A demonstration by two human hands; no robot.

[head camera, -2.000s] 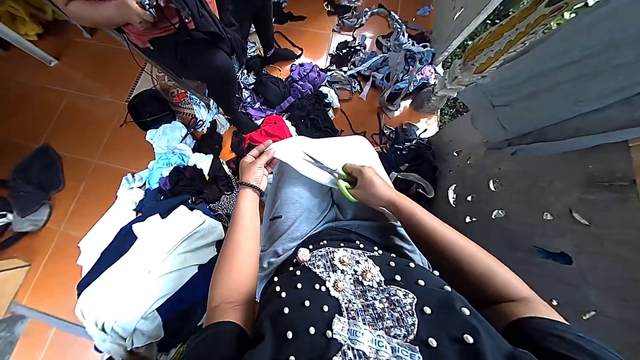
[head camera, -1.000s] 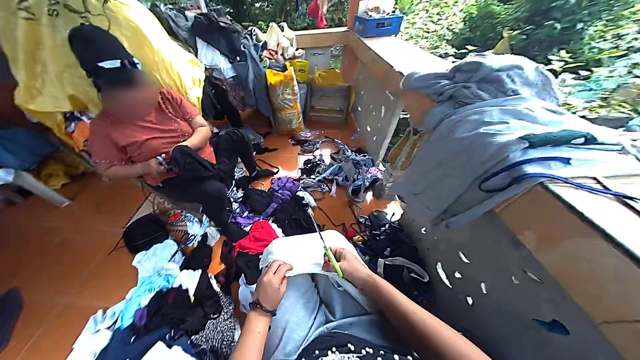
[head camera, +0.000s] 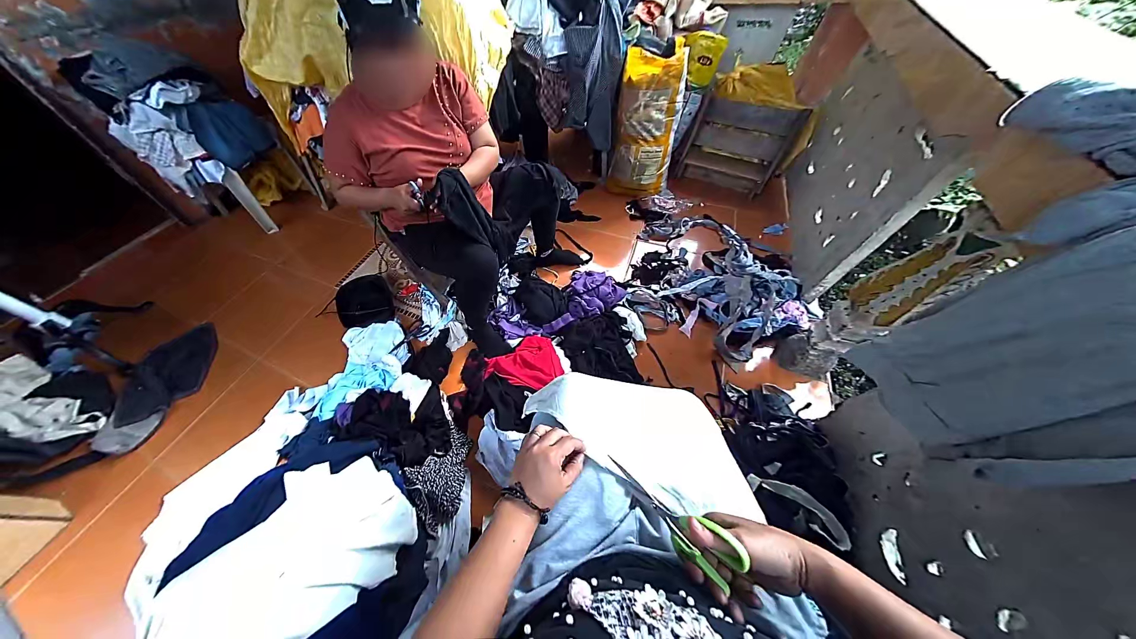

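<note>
White cloth [head camera: 652,426] lies spread across my lap over light grey fabric [head camera: 581,524]. My left hand [head camera: 548,466], with a dark beaded bracelet at the wrist, has curled fingers at the near left edge of the white cloth and appears to pinch it. In my right hand [head camera: 745,555] is a pair of scissors [head camera: 666,513] with green handles. Its blades point up and left over the cloth and stand slightly apart. A red cloth [head camera: 528,362] touches the pile just beyond my lap.
A seated person [head camera: 413,146] holds black cloth [head camera: 466,209] and a small tool. White and navy garments [head camera: 311,532] lie at my left, and grey-blue fabric strips [head camera: 745,288] on the tiled floor ahead. A low wall [head camera: 941,524] with holes stands at right.
My right hand with the scissors has drawn back from the white cloth's edge toward my body. The white cloth now lies more spread out over my lap. The view has swung.
</note>
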